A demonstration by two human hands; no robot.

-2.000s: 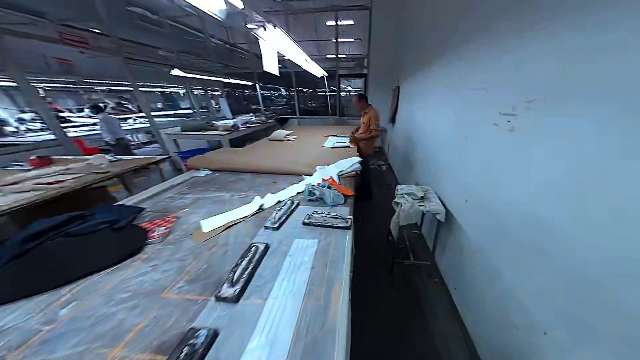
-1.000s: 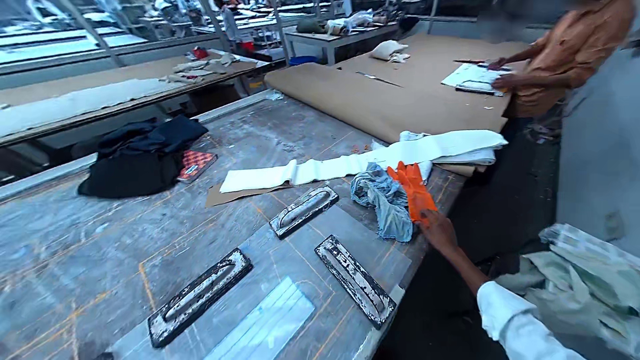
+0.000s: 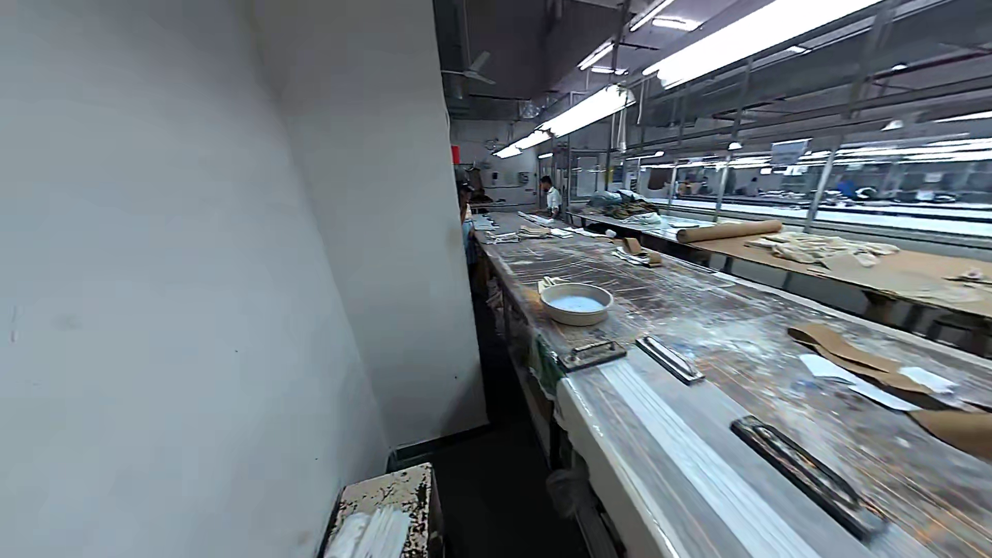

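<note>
Neither my left hand nor my right hand is in view. On the long work table lie narrow white fabric strips [image 3: 690, 449] under a clear sheet. Around them sit metal weights with handles: one at the near right [image 3: 806, 473], one beyond the strips [image 3: 669, 359] and one at the table's left edge [image 3: 592, 356]. A round shallow basin [image 3: 576, 303] with bluish-white contents stands past the weights. Brown paper pieces [image 3: 852, 356] and white paper pieces [image 3: 856, 384] lie at the right.
A pale wall [image 3: 194, 271] rises at the left. Below it stands a worn stool [image 3: 387, 488] with folded white cloth [image 3: 370, 535]. A second table at the right holds a brown paper roll [image 3: 728, 230] and cream fabric [image 3: 825, 248]. People, including one in a white shirt [image 3: 552, 198], stand far off.
The view has swung strongly to another stretch of the table. A second ago my right hand was at an orange cloth; both are now out of view.
</note>
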